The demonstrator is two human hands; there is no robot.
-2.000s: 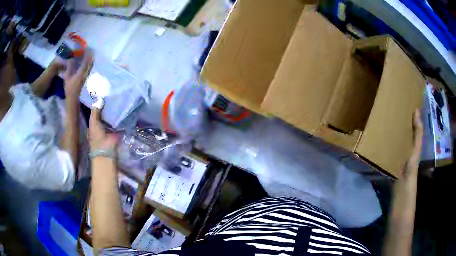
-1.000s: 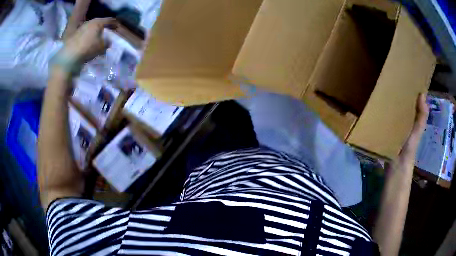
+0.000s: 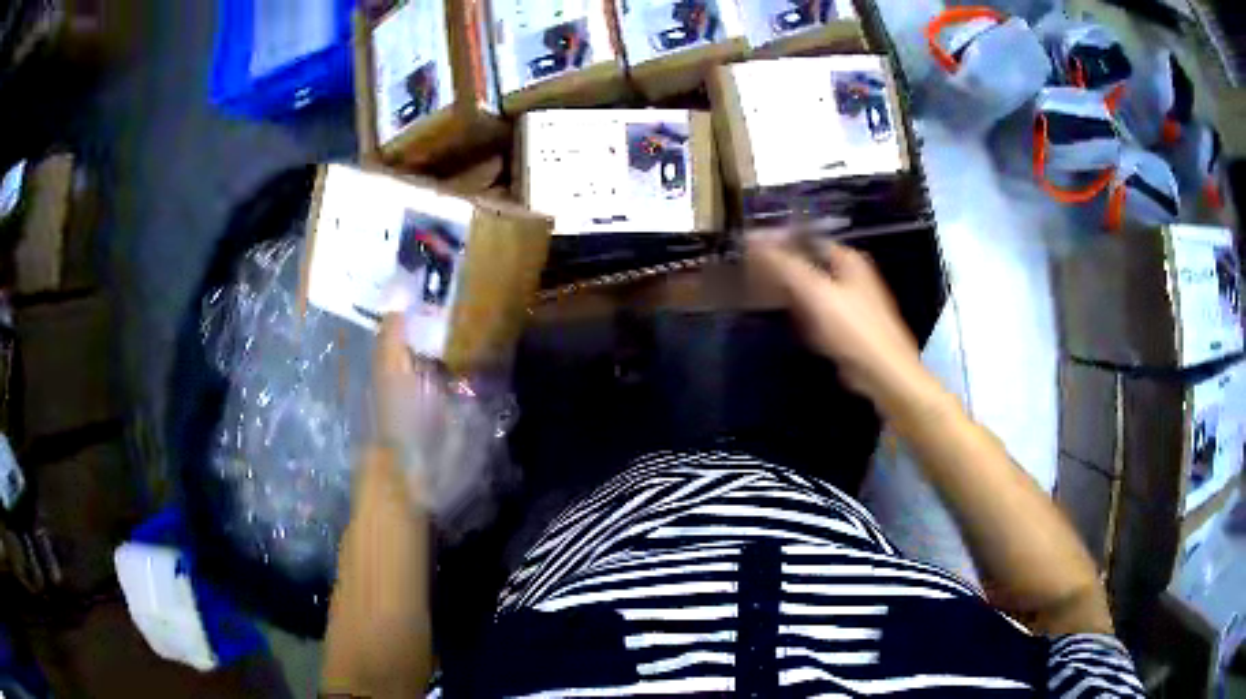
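My left hand point(image 3: 396, 376), blurred, grips the lower edge of a tilted retail box point(image 3: 366, 257) with a white printed face and brown sides. Crinkled clear film point(image 3: 458, 458) hangs beside that hand. My right hand point(image 3: 840, 301) is blurred at the near edge of the boxes, just below a retail box point(image 3: 813, 120); its fingers look bent, and whether it holds something cannot be told. Another retail box point(image 3: 594, 171) stands between the hands.
More retail boxes point(image 3: 547, 48) stand in a row behind. A black waste bag point(image 3: 205, 376) of clear film is at left, a blue bin point(image 3: 280, 55) beyond. Bagged orange-looped devices point(image 3: 1080, 137) lie on the white bench point(image 3: 1004, 328). Stacked boxes point(image 3: 1155, 396) stand at right.
The view has swung left and the large open carton has left it. My right hand has let go of the carton. My left hand now has a tilted retail box.
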